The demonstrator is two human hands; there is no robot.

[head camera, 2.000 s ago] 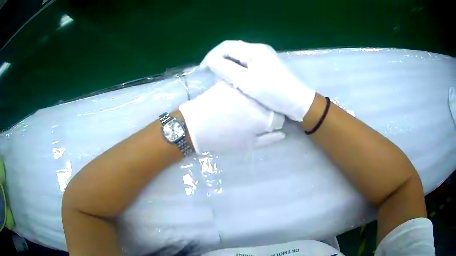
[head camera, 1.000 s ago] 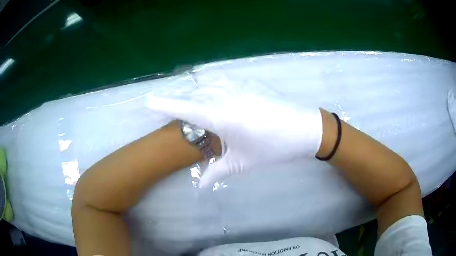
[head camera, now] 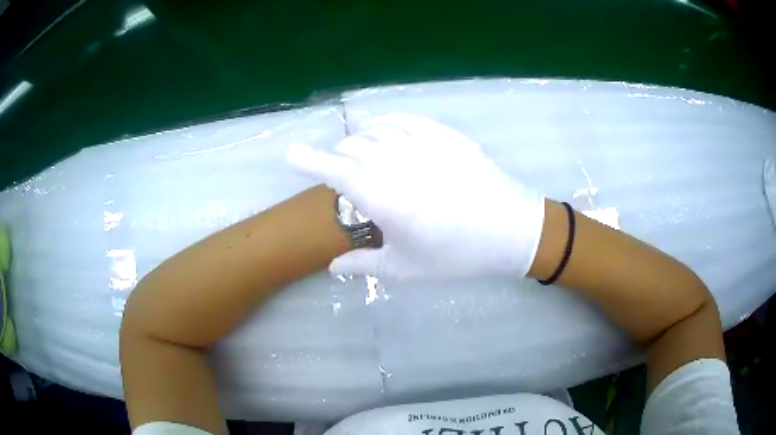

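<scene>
My right hand (head camera: 447, 204), in a white glove, lies across my left wrist and hand. Its thumb and fingers lie on either side of the silver watch (head camera: 353, 219) on my left wrist. My left hand is almost wholly hidden under it; where one white glove ends and the other begins is hard to tell. No workpiece shows in or near either hand. Both arms rest on the white, plastic-wrapped padded bench edge (head camera: 221, 357).
Beyond the padding lies the shiny green belt (head camera: 408, 42). A plastic seam (head camera: 345, 117) crosses the padding near the hands. A lime-green edge, perhaps a fan casing (head camera: 7, 331), shows at far left. The wearer's printed white shirt (head camera: 476, 416) is at the bottom.
My right hand first lay over my left hand near the belt edge. It has since moved onto the left wrist, partly covering the watch, and now lies there less spread out.
</scene>
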